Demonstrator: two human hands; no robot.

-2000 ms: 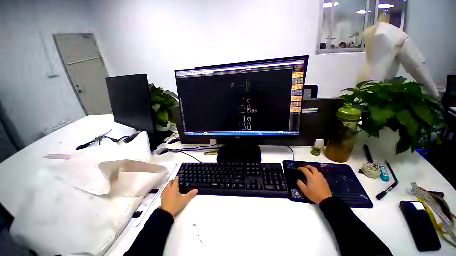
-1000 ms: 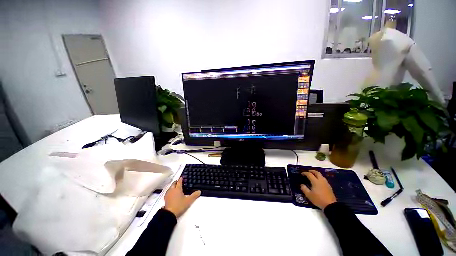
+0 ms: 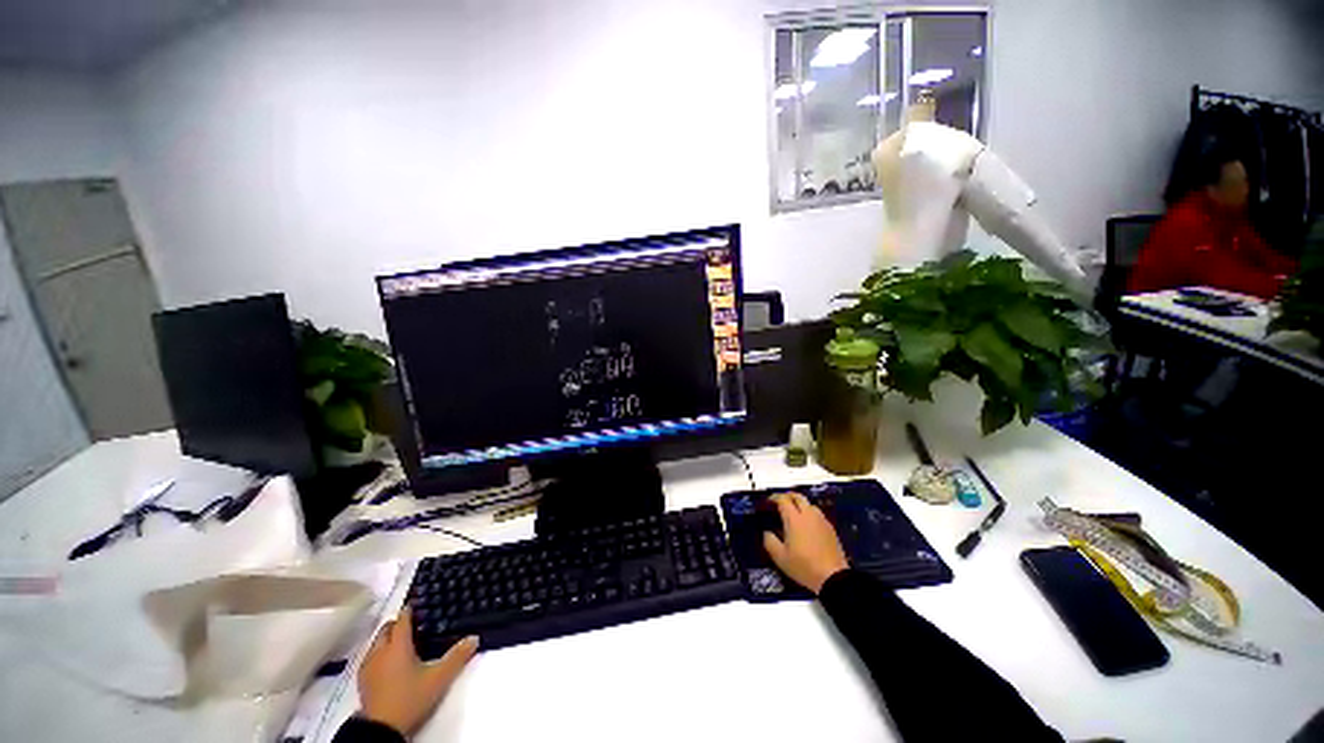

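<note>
The monitor (image 3: 574, 349) shows a dark screen with small outlined pieces and orange icons at its right edge. The black keyboard (image 3: 581, 581) lies in front of it. My left hand (image 3: 411, 676) rests at the keyboard's lower left corner, thumb spread, holding nothing. My right hand (image 3: 806, 543) lies palm down on the dark mouse pad (image 3: 886, 540); the mouse is mostly hidden under it.
Off-white fabric (image 3: 87, 639) and white paper (image 3: 353, 639) lie left. A phone (image 3: 1093, 610), tape measure (image 3: 1147, 559), marker (image 3: 980, 530) and amber bottle (image 3: 850, 414) are at right. A plant (image 3: 973, 327), dress form (image 3: 929, 189) and person in red (image 3: 1212, 240) are beyond.
The view has turned right, so the desk things sit further left and a person and clothes rack show. The outlined pieces on the screen look larger and differently arranged. Both hands keep their places.
</note>
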